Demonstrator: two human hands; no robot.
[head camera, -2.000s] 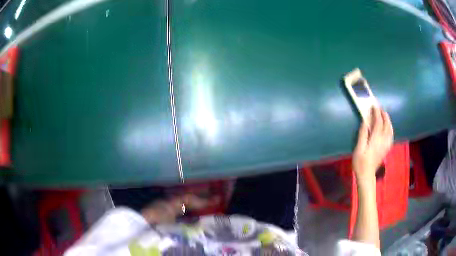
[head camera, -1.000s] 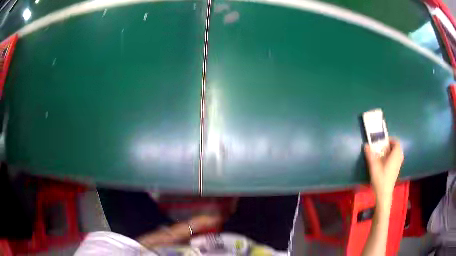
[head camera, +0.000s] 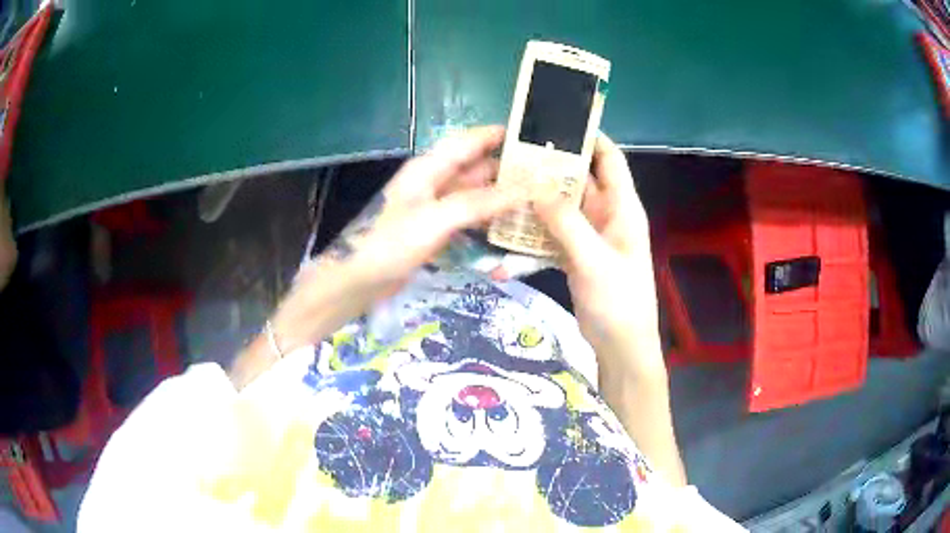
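Note:
A gold-beige feature phone (head camera: 549, 156) is held up in front of me, slightly tilted, screen facing me. Its display (head camera: 558, 106) is black. A small green tab shows at the display's upper right. My right hand (head camera: 609, 224) grips the phone's right side and lower back, its thumb over the keypad. My left hand (head camera: 443, 193) is at the phone's lower left, its thumb reaching over the keys; it is slightly blurred. The fingers behind the phone are mostly hidden.
The green bench (head camera: 229, 94) runs across the top. Below it at right, a dark phone or small device (head camera: 792, 274) lies on a red plastic surface (head camera: 810, 354). Red stools (head camera: 141, 349) stand below at left. Red edges show at both upper corners.
My right hand has brought the phone from the right side of the bench to the centre, close to me. My left hand has come up from my lap to the phone. The view has tilted down.

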